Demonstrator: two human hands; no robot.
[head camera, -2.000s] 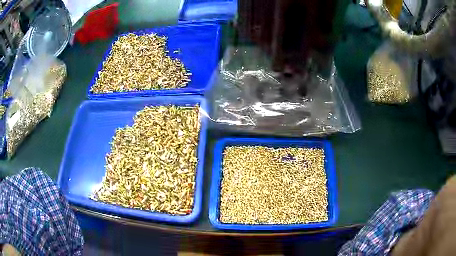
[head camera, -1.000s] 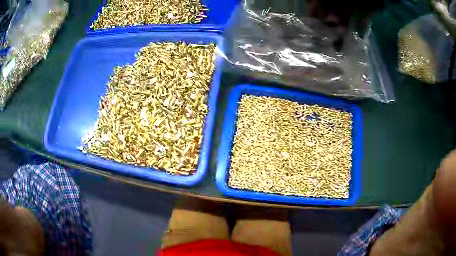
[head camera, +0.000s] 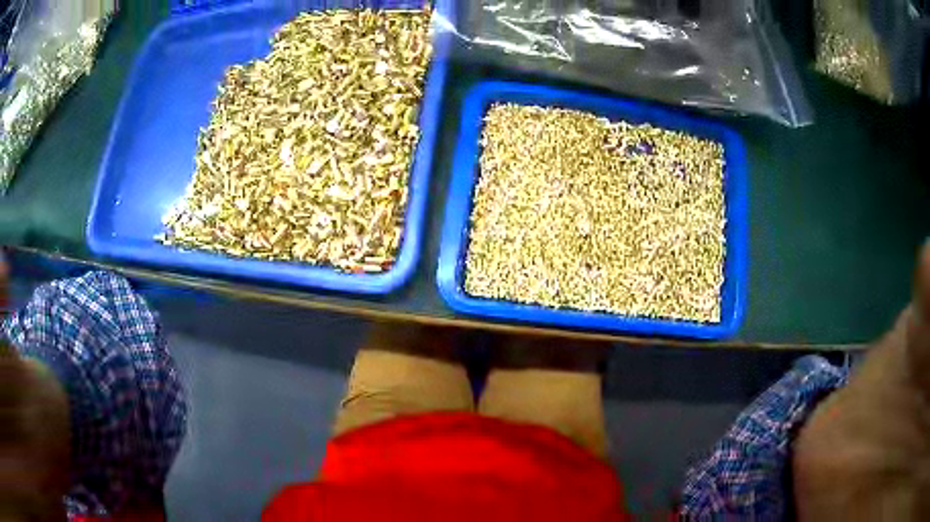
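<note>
A large blue tray (head camera: 153, 133) stands at the left of the bench, with a loose heap of short brass-coloured parts (head camera: 306, 153) in it and bare blue floor at its left. A smaller blue tray (head camera: 736, 224) stands to its right, nearly full of finer brass-coloured parts (head camera: 591, 214), with a small dark blue patch near its back right. My left hand (head camera: 31, 428) is large and blurred at the lower left edge. My right hand (head camera: 867, 438) is blurred and cut off at the lower right edge. Both are away from the trays; their fingers cannot be made out.
A clear plastic bag (head camera: 653, 51) lies flat behind the right tray. Bags of brass-coloured parts show at the upper left (head camera: 46, 87) and upper right (head camera: 851, 51). The green bench top's front edge (head camera: 408, 314) runs across above my knees and red clothing.
The view has tilted down, so the trays sit higher in the picture and the rear tray has nearly left it. More of my lap, hands and checked sleeves shows. The trays look unchanged.
</note>
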